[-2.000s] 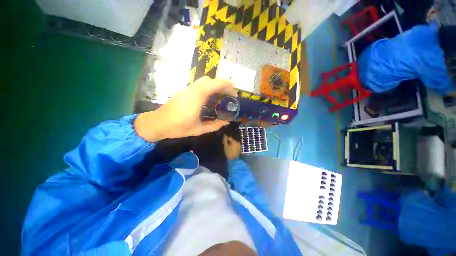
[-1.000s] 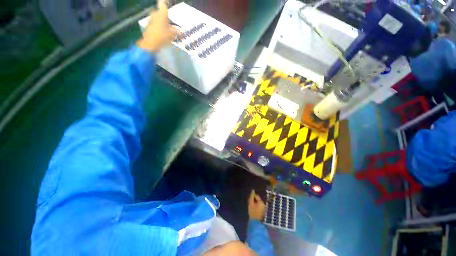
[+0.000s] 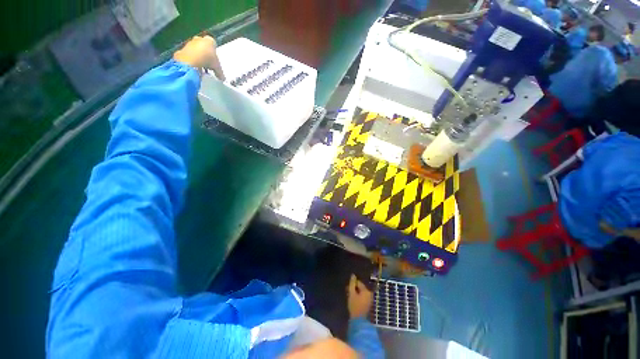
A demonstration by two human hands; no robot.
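Observation:
My left hand (image 3: 200, 55) is at the left corner of the white stacked foam trays (image 3: 284, 119) on the green bench. Its fingertips reach the top near the edge; whether they hold anything is unclear. Rows of dark round parts (image 3: 270, 83) show in the top tray. My right hand (image 3: 359, 296) is low, beside a small grid tray (image 3: 395, 305), fingers curled near a dark spot, too small to tell if held. The machine head's pale cylinder (image 3: 441, 149) is over the orange-brown fixture (image 3: 426, 165).
The hazard-striped bed (image 3: 393, 193) and control panel (image 3: 382, 238) with red and green lights are in front. A bright crumpled sheet (image 3: 298, 179) lies left of the machine. A red stool (image 3: 537, 238) and people in blue smocks (image 3: 607, 189) are at the right.
My left hand has gone from in front of the control panel to the stacked foam trays, then to their left corner. The view has swung left. My right hand remains beside the grid tray.

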